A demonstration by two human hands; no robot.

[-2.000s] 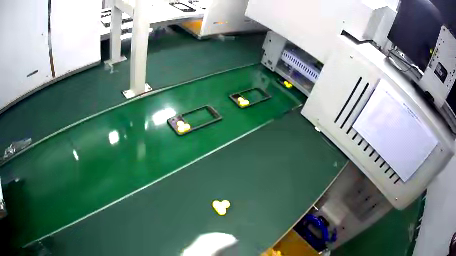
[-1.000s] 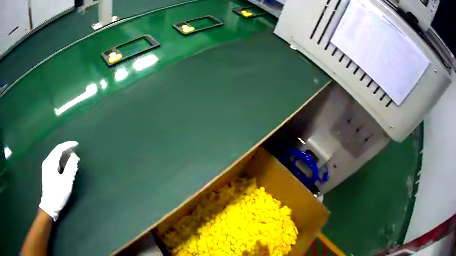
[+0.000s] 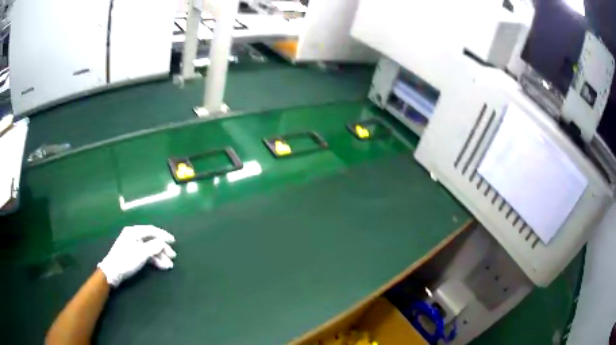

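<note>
My left hand [image 3: 138, 255], in a white glove, rests low over the near green border, palm down with fingers loosely curled and slightly apart. No object shows in it. Three black phone middle frames [image 3: 236, 158] lie in a row on the glossy green belt [image 3: 88, 195] beyond the hand. Each has a yellow plug [image 3: 184, 170] at its left end. My right hand is out of the picture. Part of the open cardboard box [image 3: 388, 323] shows at the bottom edge, with yellow pieces [image 3: 354, 337] in it.
A white machine cabinet [image 3: 432, 151] with a paper sheet [image 3: 533, 175] stands at the right. A white post [image 3: 217, 67] stands behind the belt. A blue coiled hose [image 3: 432, 322] is beside the box. A white-topped object [image 3: 10, 162] is at the left edge.
The view has tilted up, so less of the box shows. A loose yellow plug seen on the near border two seconds ago is not visible now. My left hand's fingers are more curled.
</note>
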